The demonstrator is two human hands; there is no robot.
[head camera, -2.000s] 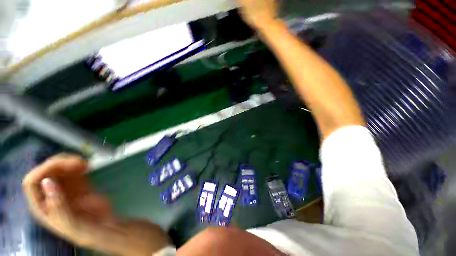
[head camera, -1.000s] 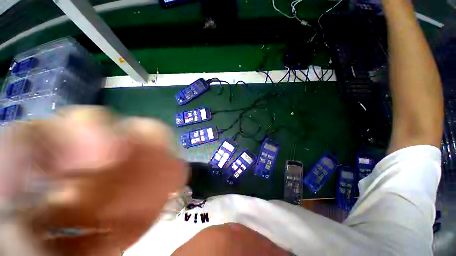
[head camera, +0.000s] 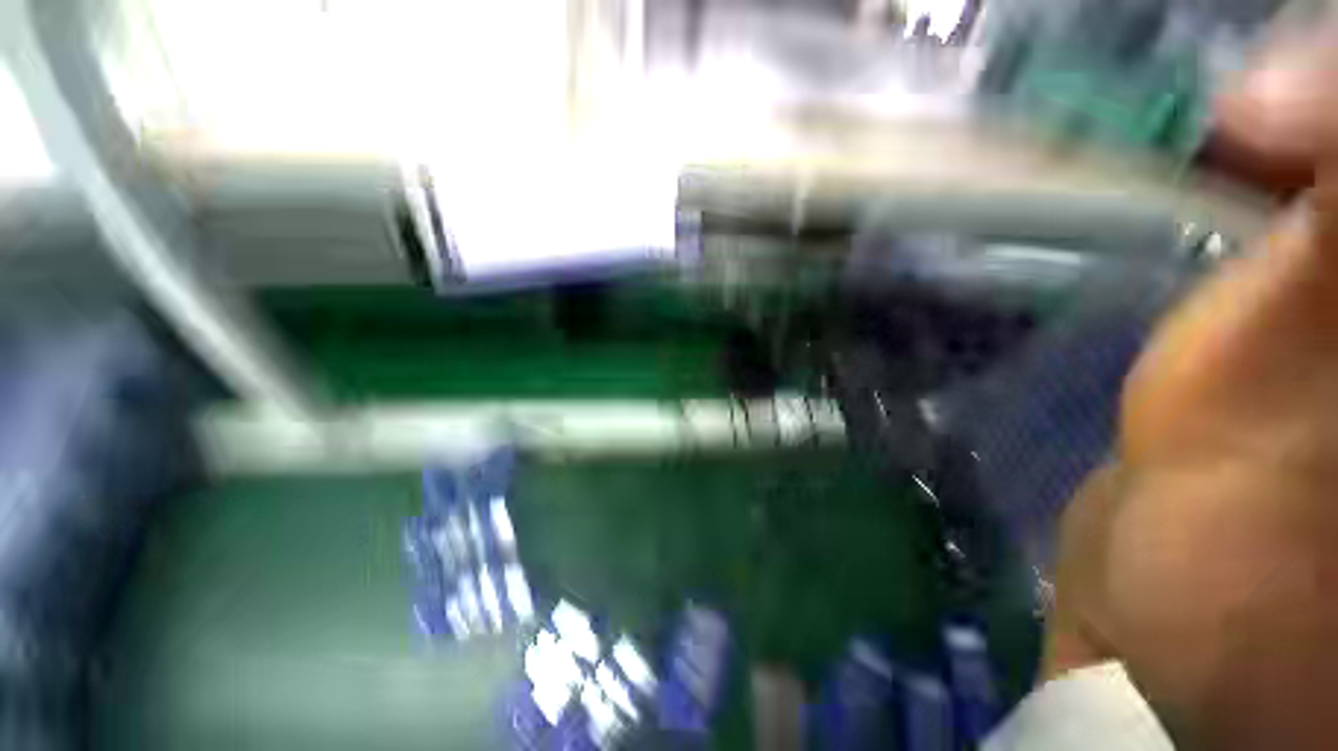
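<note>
Several blue handheld devices (head camera: 470,565) lie on the green bench top (head camera: 294,587), strongly blurred. Some have bright white areas. One grey-black unit (head camera: 779,707) lies among them at the bottom edge. My right hand (head camera: 1218,484) is large and blurred at the right side, raised close to the camera and cut off by the frame edge. Its fingers are too blurred to tell whether it holds anything. My left hand is not in view.
A bright monitor (head camera: 550,220) stands behind the bench. A white rail (head camera: 587,429) runs along the back. A slanted pale post (head camera: 162,294) is at the left. Blurred dark objects and a ribbed stack (head camera: 1064,396) are at the right.
The view has tilted up, bringing the monitor back in. My left hand has left the picture. My right hand has come from the far top right to close before the camera.
</note>
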